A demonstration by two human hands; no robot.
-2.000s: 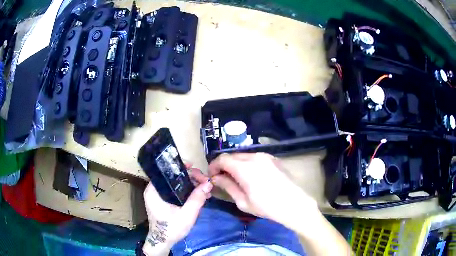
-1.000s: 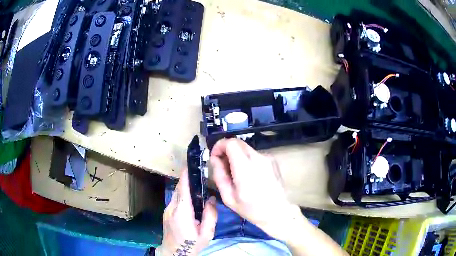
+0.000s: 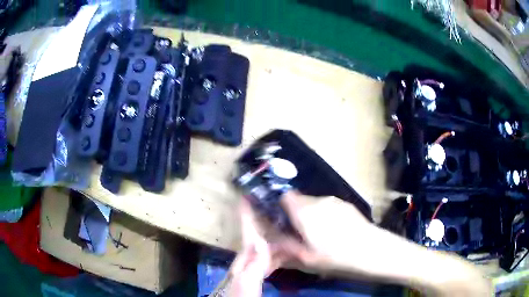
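Observation:
A black housing (image 3: 316,168) lies turned at an angle on the bench in front of me, with a round silver-white component (image 3: 283,169) and thin red wires at its left end. A dark narrow part (image 3: 278,213), apparently the control panel, is against the housing's near left end, between my hands. My left hand (image 3: 252,252) grips it from below, blurred. My right hand (image 3: 325,229) lies over the housing's near side and the dark part. Its fingertips are blurred and partly hidden, so its hold is unclear.
Control panels (image 3: 132,116) are stacked at left beside clear plastic wrap (image 3: 61,151). More housings (image 3: 464,168) stand in rows at right. A cardboard box (image 3: 139,255) is below the bench edge. A green conveyor (image 3: 325,35) runs beyond, with white strands (image 3: 439,17) at upper right.
The housing has turned from nearly level to slanting down to the right. My hands and the panel have moved right and in against its left end. The camera view has shifted, showing more conveyor.

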